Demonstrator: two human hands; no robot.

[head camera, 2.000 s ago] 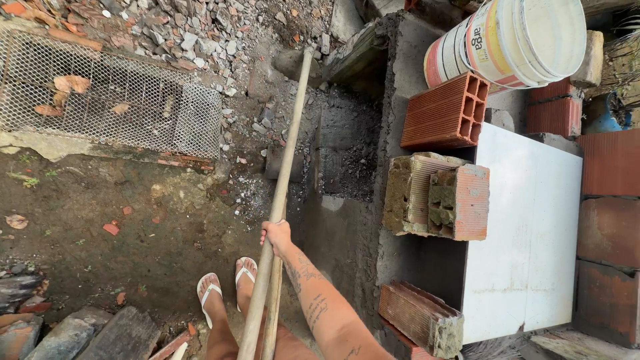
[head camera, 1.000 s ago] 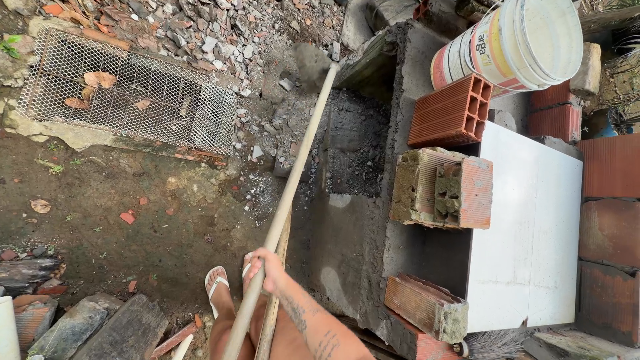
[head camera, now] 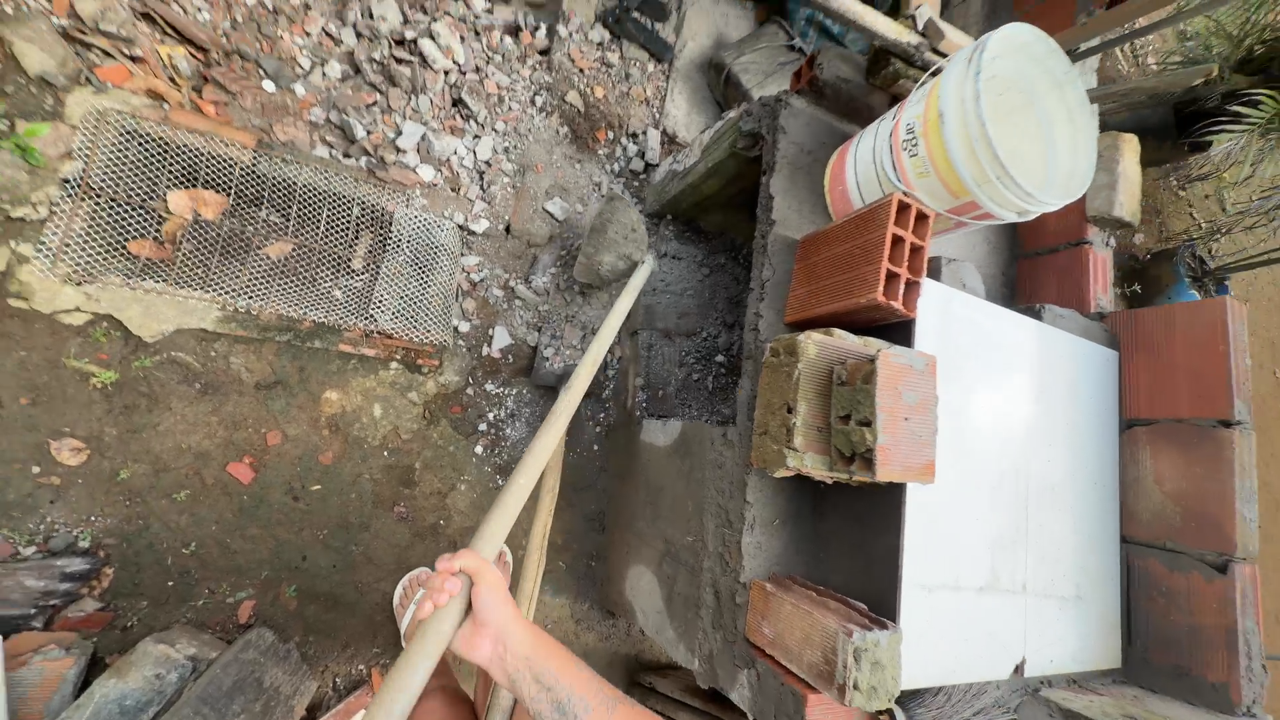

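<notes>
My right hand [head camera: 460, 605] is closed around the long wooden handle [head camera: 540, 450] of what looks like a hoe. At the handle's far end, a grey, cement-crusted blade [head camera: 612, 240] lies beside the left side of a pit with dark, gravelly material [head camera: 700, 340]. A second wooden pole [head camera: 540, 530] slants beneath the handle, near my sandalled foot [head camera: 410, 595]; its far end is hidden. My left hand is out of view.
Rubble [head camera: 430, 90] and a metal mesh grate [head camera: 280, 235] lie left of the pit. To its right are a rendered ledge [head camera: 725, 560], hollow clay bricks [head camera: 850, 265], a plastic bucket [head camera: 990, 130] and a white panel [head camera: 1010, 480]. Broken slabs [head camera: 240, 680] lie at bottom left.
The handle's far end has come back toward me, from near the pit's upper corner to lower along its left side. My right hand keeps its grip.
</notes>
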